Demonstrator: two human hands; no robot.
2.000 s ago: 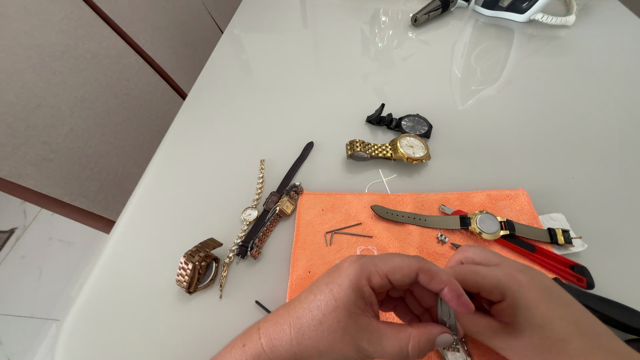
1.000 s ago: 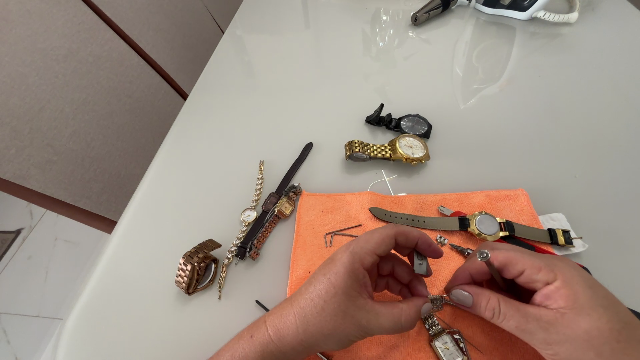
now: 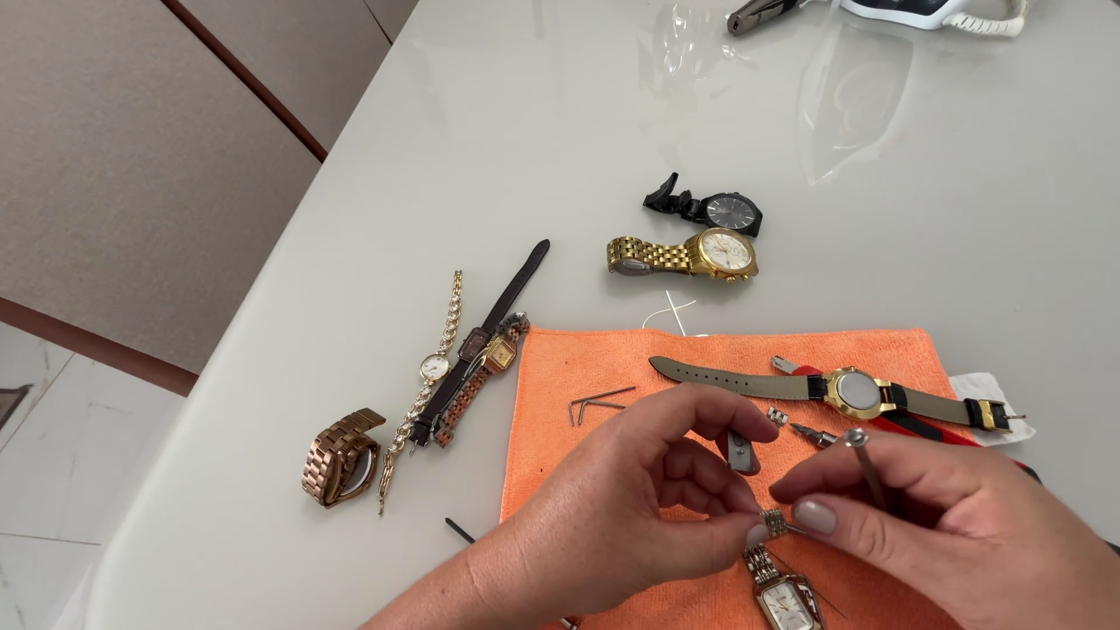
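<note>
My left hand (image 3: pixel 647 499) pinches the metal link bracelet (image 3: pixel 773 523) of a rectangular-faced wristwatch (image 3: pixel 786 604), whose case hangs low over the orange cloth (image 3: pixel 560 437). A small grey metal piece (image 3: pixel 740 452) is held in the curled fingers of that same hand. At the bracelet, the thumb and forefinger of my right hand (image 3: pixel 927 516) hold a thin metal tip against the links; a slim metal tool with a round end (image 3: pixel 857 442) also stands up between its fingers. Just beyond lie a few loose links (image 3: pixel 777 416) and a pointed metal tool (image 3: pixel 814 435).
On the cloth are hex keys (image 3: pixel 599 404), a strap watch lying face down (image 3: pixel 857 390) and a red utility knife (image 3: pixel 927 429). Left of it rest several watches, including a brown metal one (image 3: pixel 341 459). Gold (image 3: pixel 724 252) and black (image 3: pixel 731 213) watches lie beyond.
Two seconds ago my hands were close together over the watch. They have since spread, and the bracelet and the slim tool have come into view. Since one second ago, little has moved.
</note>
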